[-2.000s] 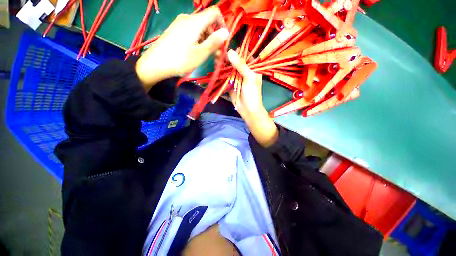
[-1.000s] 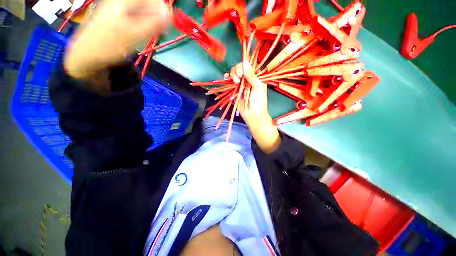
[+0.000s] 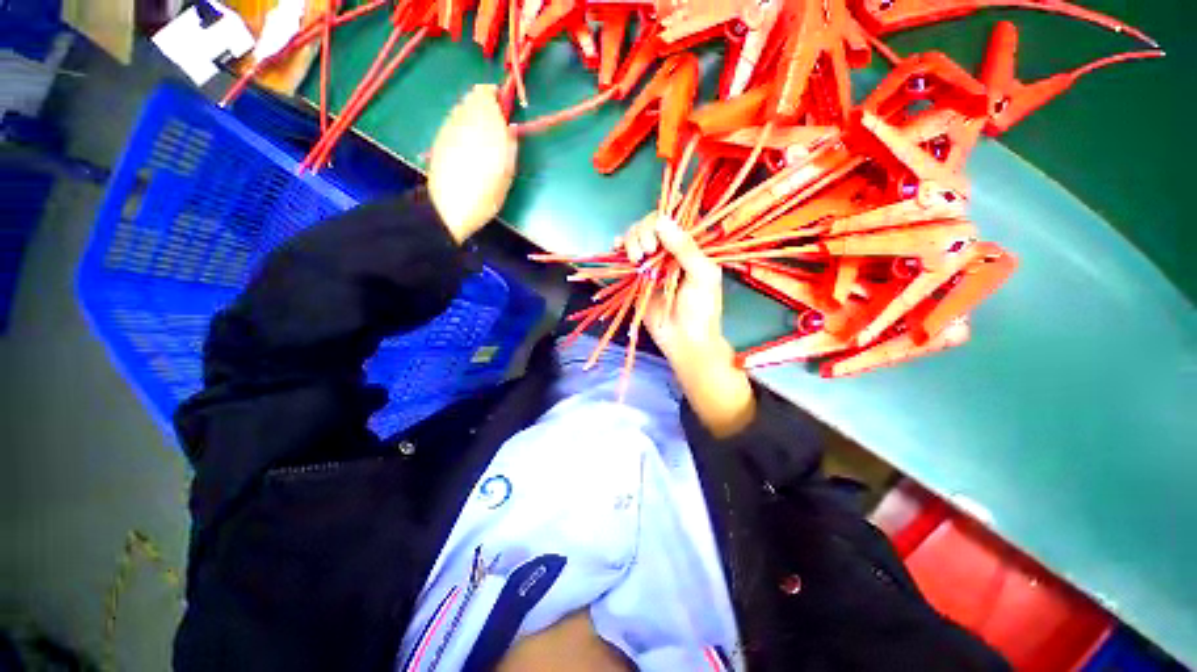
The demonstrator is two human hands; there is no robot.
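Note:
My right hand point(image 3: 689, 309) is closed around the thin red cable tails of a bunch of red-orange battery clamps point(image 3: 899, 236). The clamps fan out to the right over the green bench mat, and the tail ends stick out left of my fist. My left hand point(image 3: 470, 160) is at the bench edge, left of the bunch, with its back to the camera. Its fingers are mostly hidden. A red lead point(image 3: 567, 116) runs from a loose clamp point(image 3: 656, 112) to this hand; I cannot tell if it is gripped.
More clamps point(image 3: 578, 24) lie along the top of the green mat point(image 3: 1050, 328). Their tails hang over the edge at the left, above a blue perforated crate point(image 3: 177, 223). A white piece point(image 3: 201, 42) is at the upper left. A red bin point(image 3: 985, 578) is below the bench edge.
My left hand swung up and left with a red clamp, then came back toward the bench edge; that clamp is no longer seen in it. My right hand still holds the bunch.

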